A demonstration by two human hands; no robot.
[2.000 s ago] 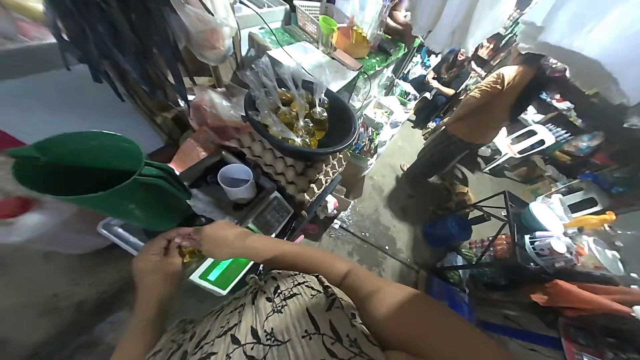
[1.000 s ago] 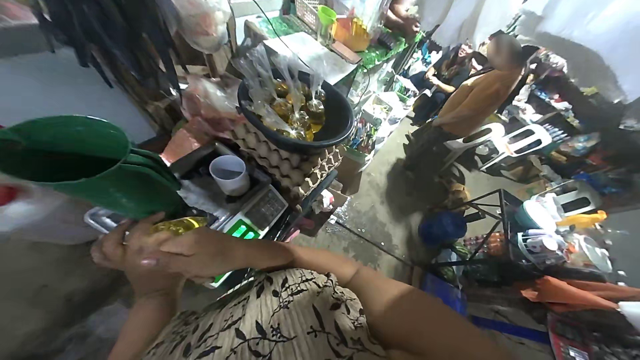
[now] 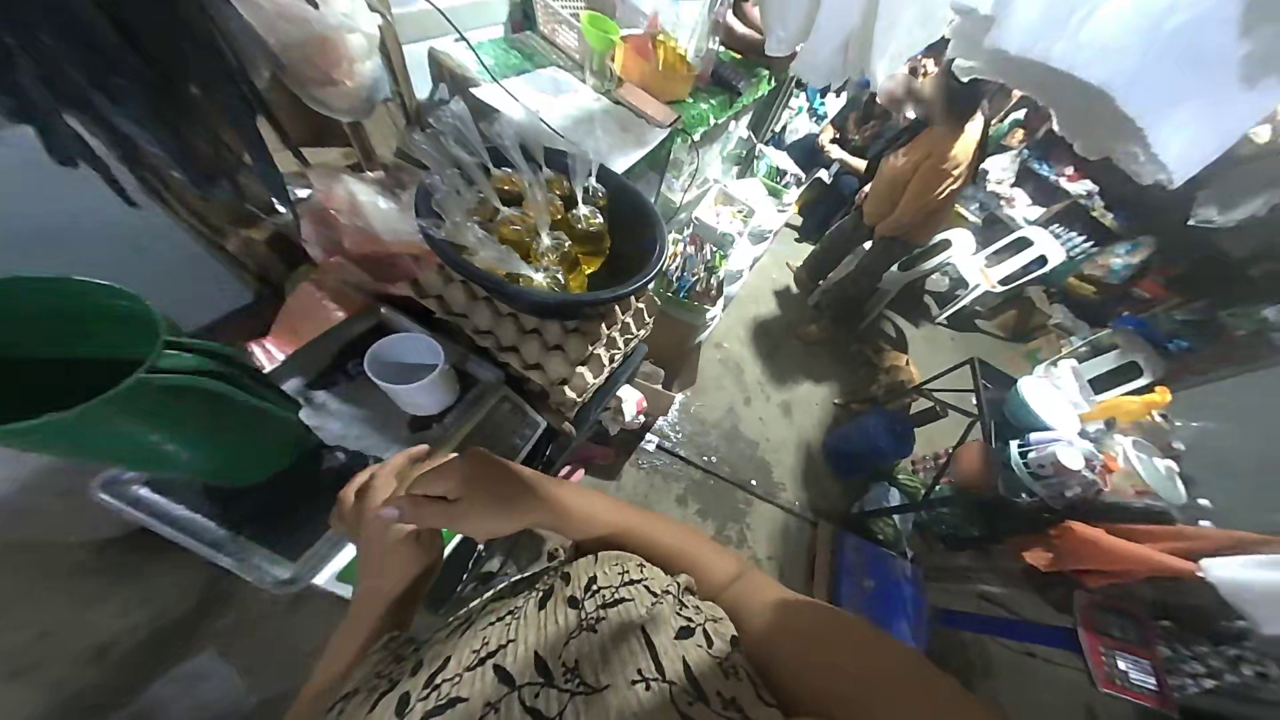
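Note:
My left hand (image 3: 385,515) and my right hand (image 3: 475,495) meet in front of the digital scale, fingers bent together. Whether anything is between them cannot be seen. To their left a large green plastic scoop-like container (image 3: 230,425) rests above a metal scale tray (image 3: 200,530). Beyond my hands a white plastic cup (image 3: 412,375) stands on a grey surface beside a display panel (image 3: 508,425). Farther off, a black basin (image 3: 640,245) holds several knotted clear plastic bags of yellow liquid (image 3: 585,235) and sits on stacked cardboard egg trays (image 3: 530,350).
A person in a tan top (image 3: 915,180) stands in the aisle, and another person sits behind. White plastic chairs (image 3: 1010,265), a blue bin (image 3: 870,440) and a black metal frame rack (image 3: 975,400) are at the right. Dark strips hang at upper left.
The yellow bag seen at my hands one second ago is no longer visible there. My hands have moved right, away from the left end of the scale tray.

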